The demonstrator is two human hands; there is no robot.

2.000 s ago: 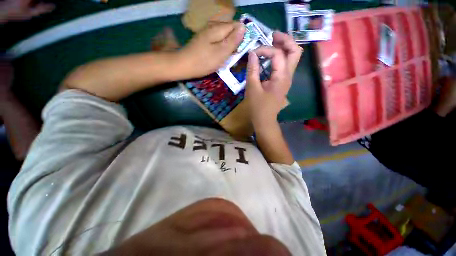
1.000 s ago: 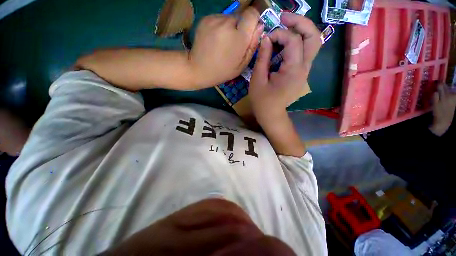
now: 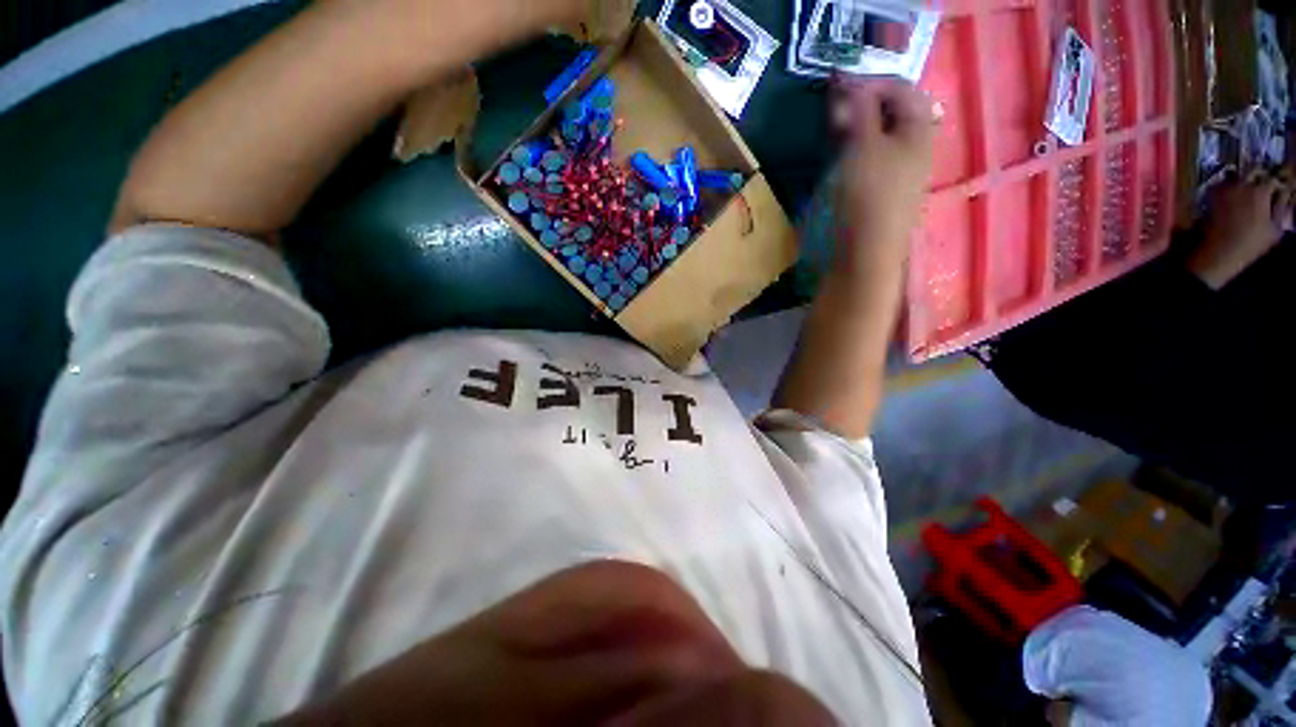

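An open brown carton (image 3: 697, 121) holds many blue cells (image 3: 597, 270) with red leads bunched among them. Several cells lie loose on top. My left forearm crosses the upper left; my left hand is beyond the top edge. My right hand (image 3: 884, 135) is blurred, right of the carton and just below a white housing (image 3: 917, 54). Its fingers are curled, and I cannot tell whether they hold anything. Another white housing (image 3: 751, 88) with a dark window lies behind the carton.
A pink compartment tray (image 3: 975, 192) stands at the right with a white piece (image 3: 1070, 88) on it. Another person's hand (image 3: 1244, 227) is beyond it. Torn cardboard (image 3: 438, 114) lies left of the carton. A red stool (image 3: 1002, 568) and cartons (image 3: 1154, 533) are on the floor.
My hands have parted from the small white part they held together over the carton. My left arm has moved up and out of the frame; my right hand has moved right. The carton is now uncovered.
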